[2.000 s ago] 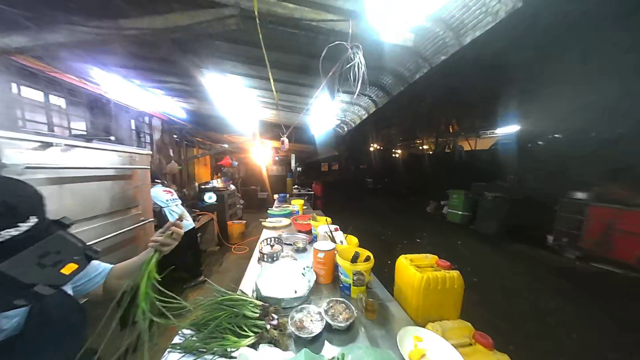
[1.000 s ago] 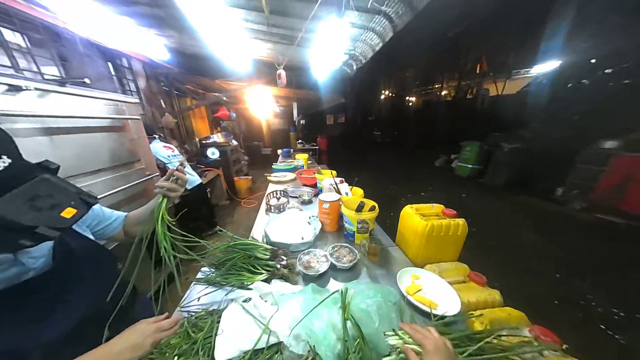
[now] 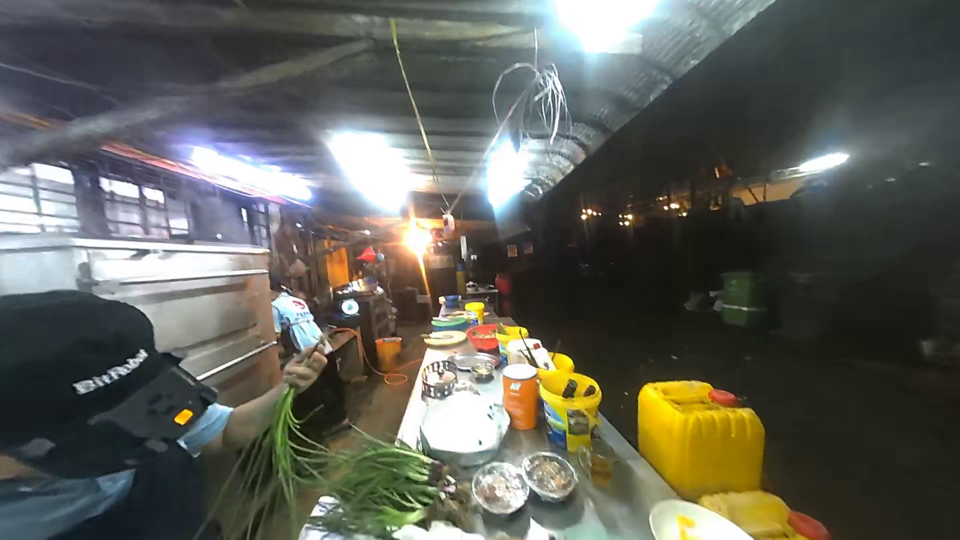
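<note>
Neither of my hands shows in the current view; the table's near end is cut off by the lower edge. A pile of green onions lies at the near left of the metal table, roots toward the right. Beside it stand two small bowls with chopped food. Behind them is a large round bowl with white contents. An orange canister and a yellow bucket with dark handles stand to its right. At the lower right, a white plate holds yellow pieces.
At the left, a co-worker in a black cap holds up a bunch of green onions. Yellow jerrycans stand right of the table. Farther back are another person, an orange bucket and a red basin.
A second ago both my hands were at the near end of the table, by green onions and a plastic bag; now they are out of view. The view has tilted up.
</note>
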